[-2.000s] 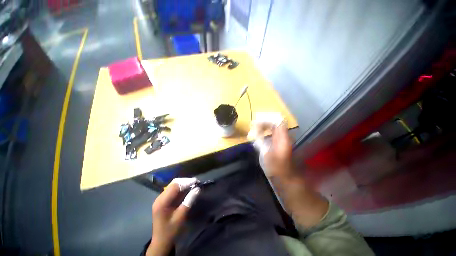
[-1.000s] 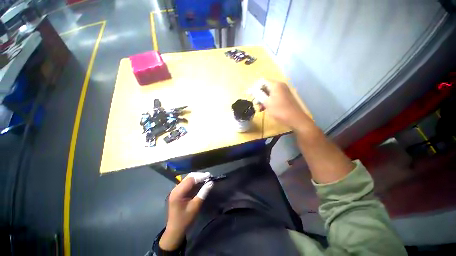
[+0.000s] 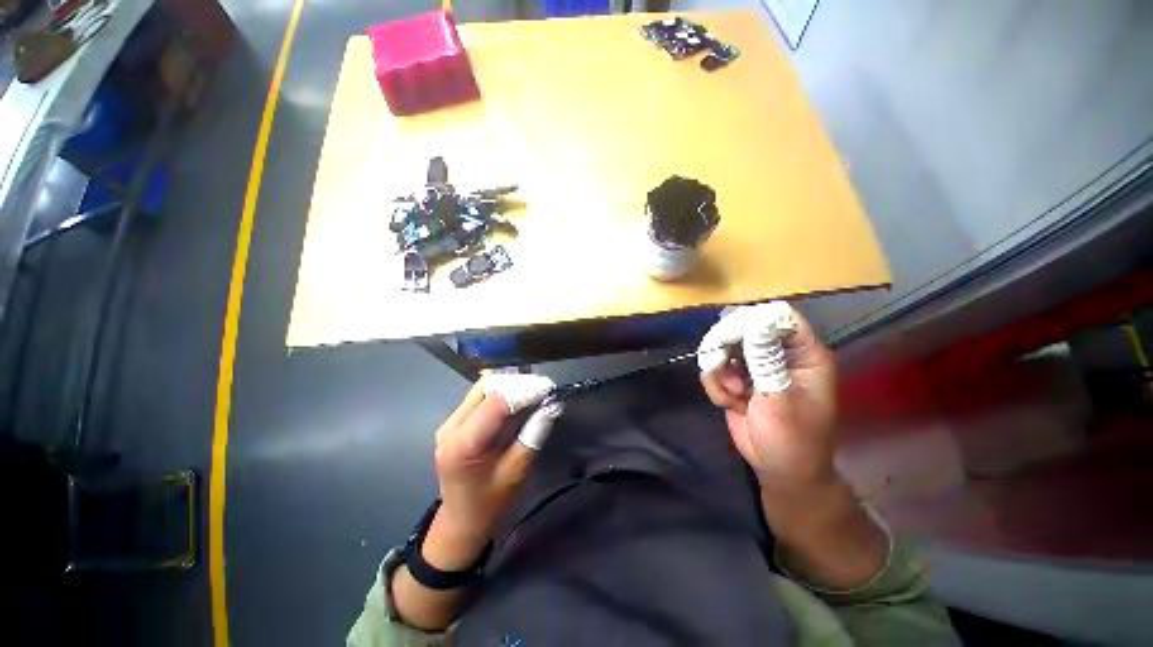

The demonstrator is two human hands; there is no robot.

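My left hand [image 3: 487,436], with white coverings on thumb and fingers, pinches a small black-and-silver part [image 3: 556,393], mostly hidden by the fingertips. My right hand [image 3: 771,379], also with white finger coverings, holds a thin dark rod [image 3: 645,370]. The rod runs between the hands and its left end meets the part. Both hands are over my dark lap, just off the table's front edge. A whitish cup [image 3: 670,262] with a rough black top stands near that edge.
A pile of black-and-silver parts [image 3: 443,228] lies left of centre on the yellow table [image 3: 569,126]. A smaller group [image 3: 684,41] lies at the far right. A pink-red bin [image 3: 424,66] sits far left. A pale wall panel and red equipment are at the right.
My right hand has come back from beside the cup towards my left hand and now holds the rod at the part. The view has tilted down, so the table sits higher.
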